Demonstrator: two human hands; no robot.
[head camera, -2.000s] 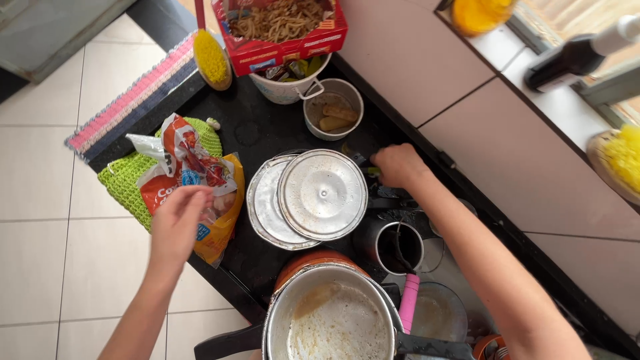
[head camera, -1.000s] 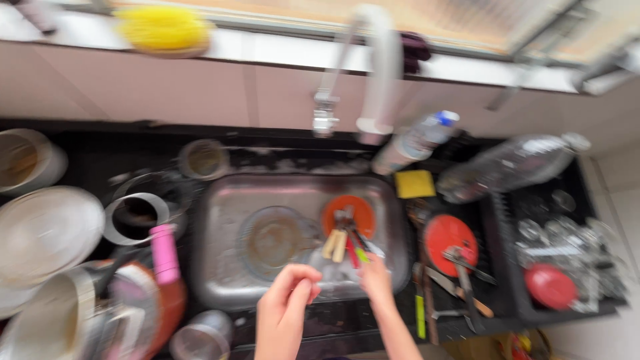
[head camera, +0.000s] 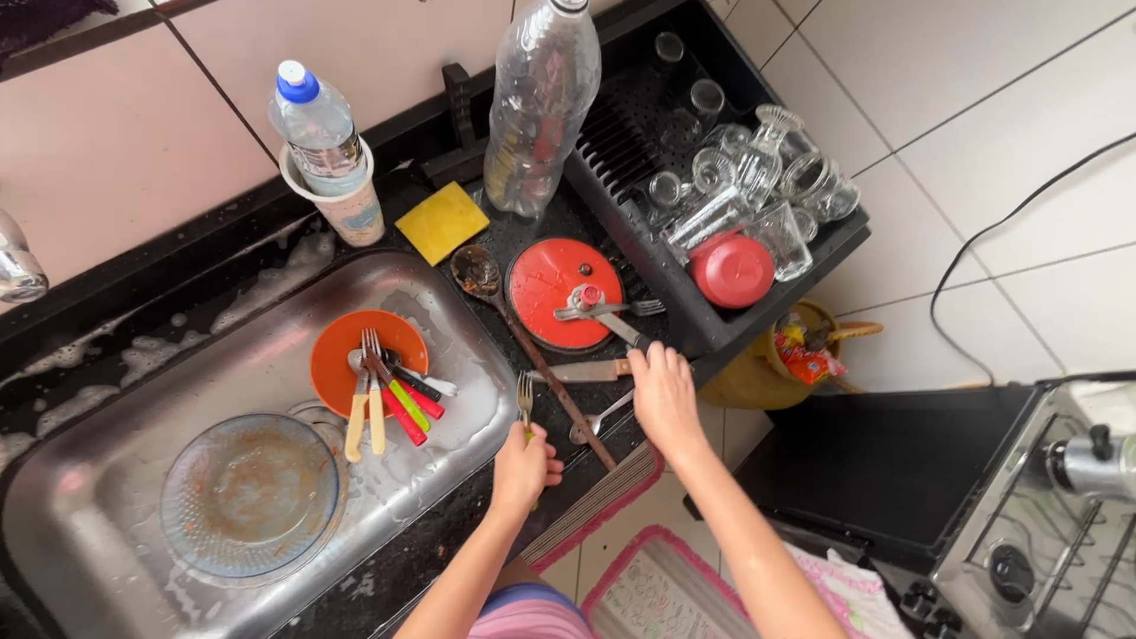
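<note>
My left hand (head camera: 524, 466) is closed around the green handle of a fork (head camera: 525, 399), tines up, over the counter edge by the sink. My right hand (head camera: 661, 390) is on the dark handle of a table knife (head camera: 621, 327), whose blade rests on a red pan lid (head camera: 565, 293). Another piece of cutlery lies across the lid. Between the hands lie a wooden spoon (head camera: 537, 359), a knife with a wooden handle (head camera: 581, 371) and a metal spoon (head camera: 608, 417). In the sink, an orange bowl (head camera: 333, 359) holds several pieces of cutlery beside a glass plate (head camera: 257, 497).
A black dish rack (head camera: 621, 200) holds glasses and a red cup (head camera: 732, 269). Near the wall stand a large plastic bottle (head camera: 541, 106), a smaller bottle in a cup (head camera: 351, 209) and a yellow sponge (head camera: 442, 222). The stove (head camera: 1021, 506) is at the right, with soapy water behind the sink.
The view has swung across the sink towards the dish rack. Both hands, over the sink one second ago, are now over the counter to its right; my right hand has reached the knife at the red lid.
</note>
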